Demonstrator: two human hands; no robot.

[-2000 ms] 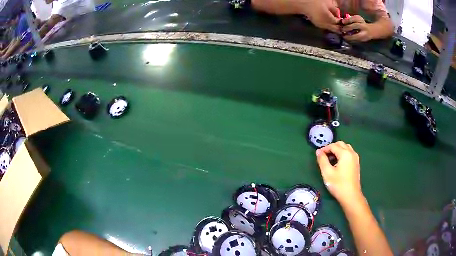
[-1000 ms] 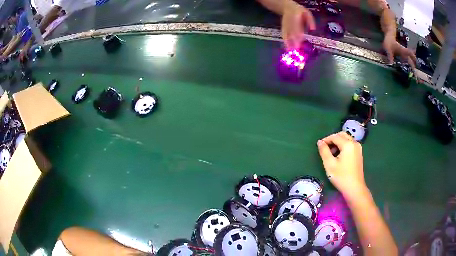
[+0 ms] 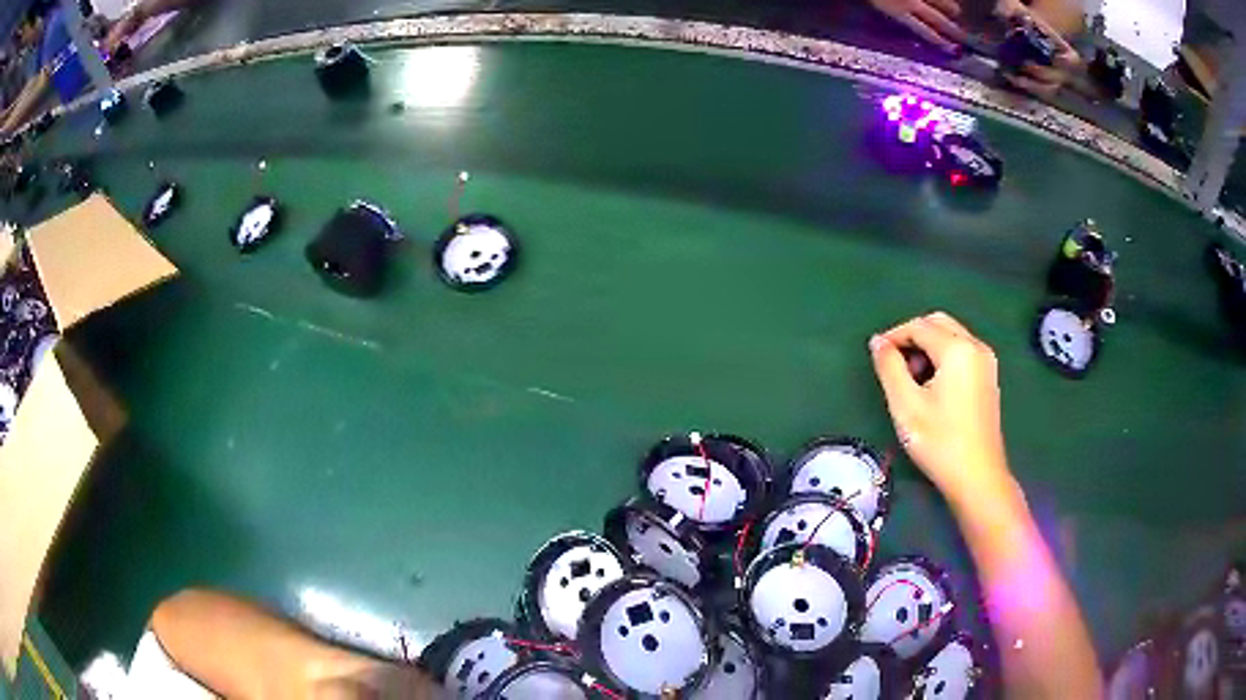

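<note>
My right hand is above the green belt right of centre, fingers curled against the thumb; no held part shows, only a dark hollow inside the curl. My left hand is at the bottom edge beside the cover pile, mostly cut off, so its fingers are hidden. End covers with pale faces, black rims and thin red leads are heaped at the near edge. Right of my right hand, a housing with its board showing stands against an end cover, a small white disc beside them.
A cardboard carton with open flaps is at left. A black housing and a cover lie left of centre. A unit glowing pink is near the far rail. Another person's hands hold a dark part beyond it.
The parts on the belt have shifted right, including the housing and cover past my right hand. The pink-lit unit has moved right, released by the person opposite. My left hand has come further into view.
</note>
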